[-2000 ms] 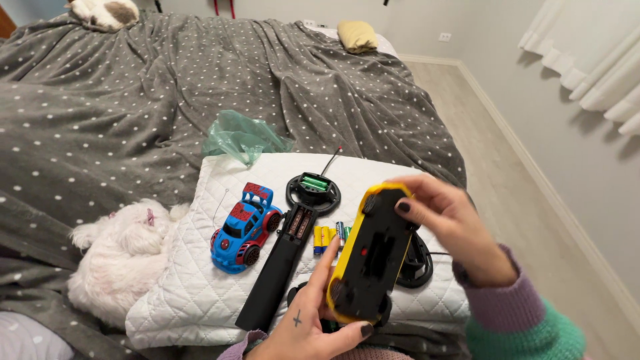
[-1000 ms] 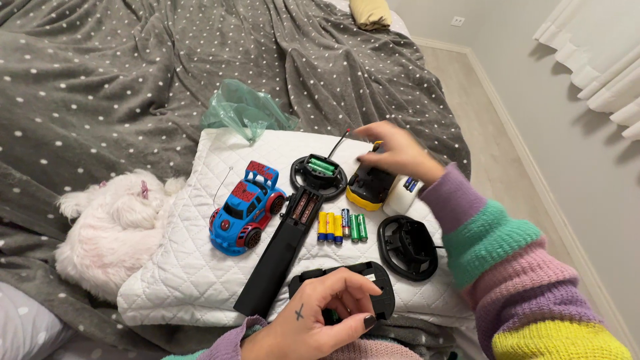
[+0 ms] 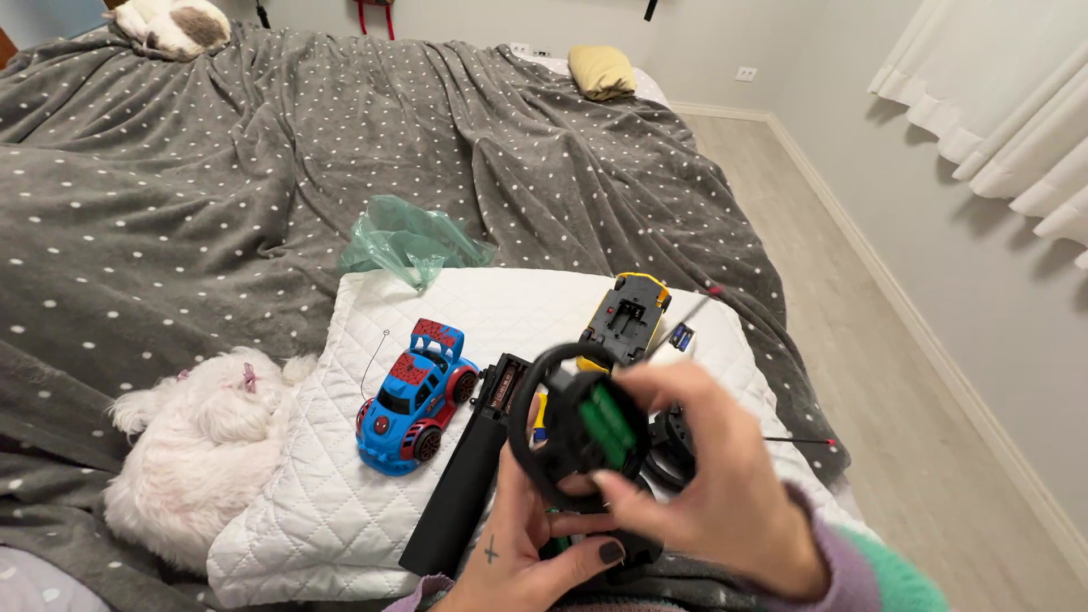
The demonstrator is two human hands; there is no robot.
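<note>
Both hands hold a black toy steering wheel controller point(image 3: 552, 425), tilted, with green batteries point(image 3: 608, 422) in its exposed compartment. My left hand point(image 3: 535, 544) grips it from below; my right hand point(image 3: 722, 476) is at its right side, slightly blurred. Behind it, a yellow toy car point(image 3: 627, 319) lies underside up with its battery bay exposed. At the left a blue and red toy car point(image 3: 414, 399) stands on its wheels. Between that car and the wheel lies a long black device point(image 3: 459, 493) with an uncovered battery compartment. A second black steering wheel point(image 3: 673, 446) is partly hidden behind my right hand.
These things lie on a white quilted pillow point(image 3: 297, 510). A green plastic bag point(image 3: 412, 242) rests at its back edge, and a white fluffy dog point(image 3: 204, 450) lies at its left. Farther back are a yellow cushion point(image 3: 602, 71) and a cat point(image 3: 174, 27) on the dotted blanket point(image 3: 255, 170).
The yellow car, in my hands two seconds ago, lies on the pillow. The wheel controller with green batteries has been lifted off the pillow into both hands. The view has tilted up.
</note>
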